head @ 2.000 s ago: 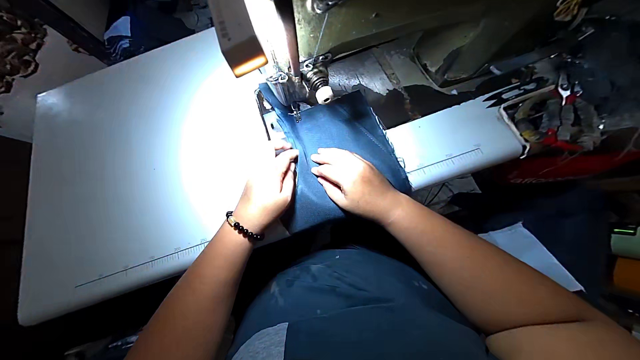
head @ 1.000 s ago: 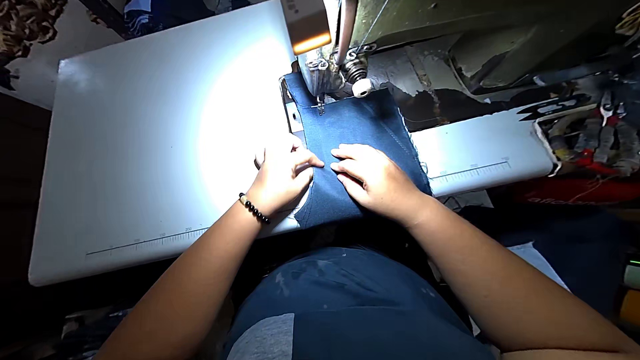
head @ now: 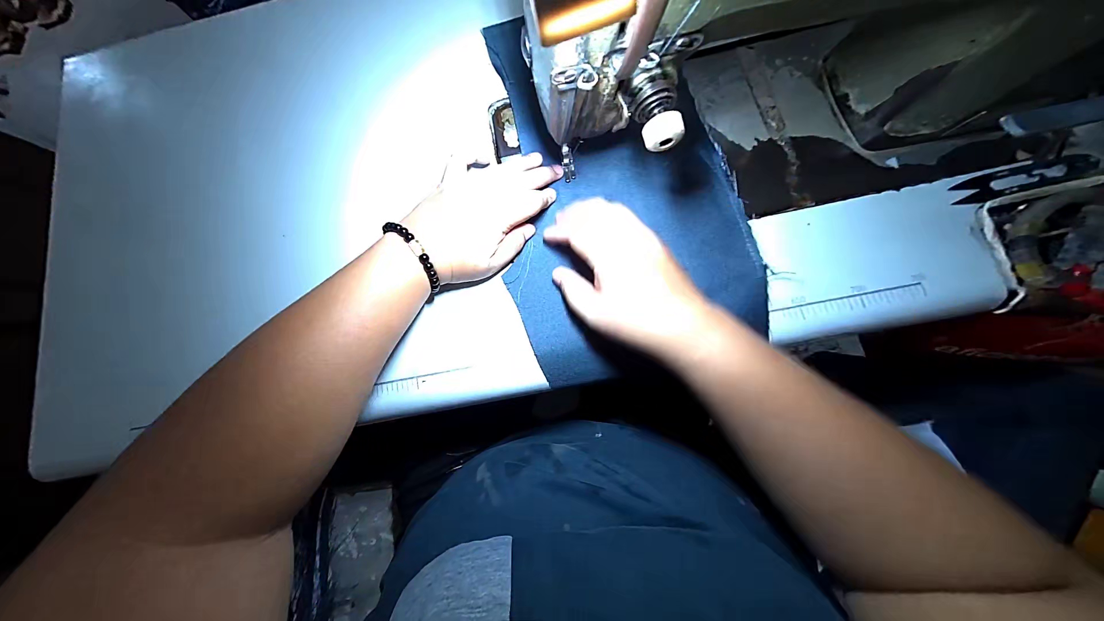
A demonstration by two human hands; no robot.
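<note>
A piece of dark blue fabric (head: 647, 267) lies under the presser foot (head: 567, 164) of a sewing machine (head: 595, 86) and reaches to the front edge of the white table. My left hand (head: 492, 216) lies flat across the fabric's left edge, its fingertips close beside the presser foot; a black bead bracelet (head: 414, 250) is on the wrist. Just in front of the foot, my right hand (head: 617, 267) is over the fabric, slightly blurred, thumb apart from the fingers. Whether it touches the cloth cannot be told. Loose threads show near my left thumb.
The white table (head: 216, 198) bears a printed ruler scale along its front edge. A tension knob (head: 662, 129) sticks out of the machine head. At the right stand a tray (head: 992, 233) with tools and dark scissors (head: 1026, 177). A lamp (head: 586, 19) lights the work.
More of the fabric now lies behind the presser foot. My left hand has moved up beside the foot and flattened, where its fingers were bent before. My right hand is also nearer the foot.
</note>
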